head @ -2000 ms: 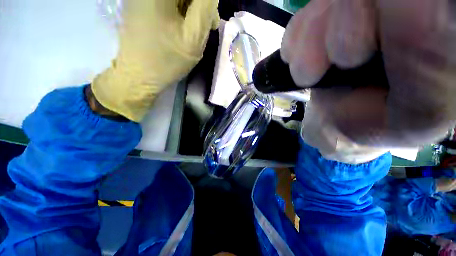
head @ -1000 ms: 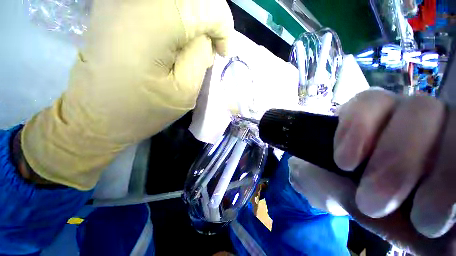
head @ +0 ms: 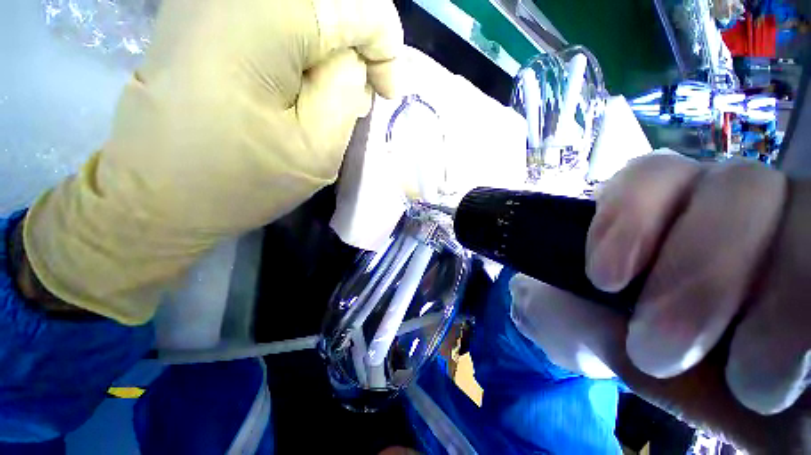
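My right hand (head: 685,267), in a thin whitish glove, is closed around a black electric screwdriver (head: 533,233). Its tip points left at the top end of a shiny clear oval housing (head: 396,311), which hangs over the near edge of the tray. My left hand (head: 240,133), in a cream-yellow glove, has curled fingers at the left edge of the white fixture (head: 476,107); whether it pinches anything is hidden. A second clear rounded housing (head: 558,111) stands at the far right of the fixture. The exact contact of the bit is blurred by glare.
A grey tray frame (head: 240,349) with black interior lies under the fixture. Crinkled clear plastic (head: 98,25) lies on the white sheet (head: 53,107) at left. A green surface (head: 614,40) is beyond, with a red object (head: 751,37) at far right. My blue-clothed lap is below.
Since two seconds ago the view has shifted, and the second housing shows. In the last second both hands, screwdriver and housing have stayed nearly the same, shifting slightly left in view.
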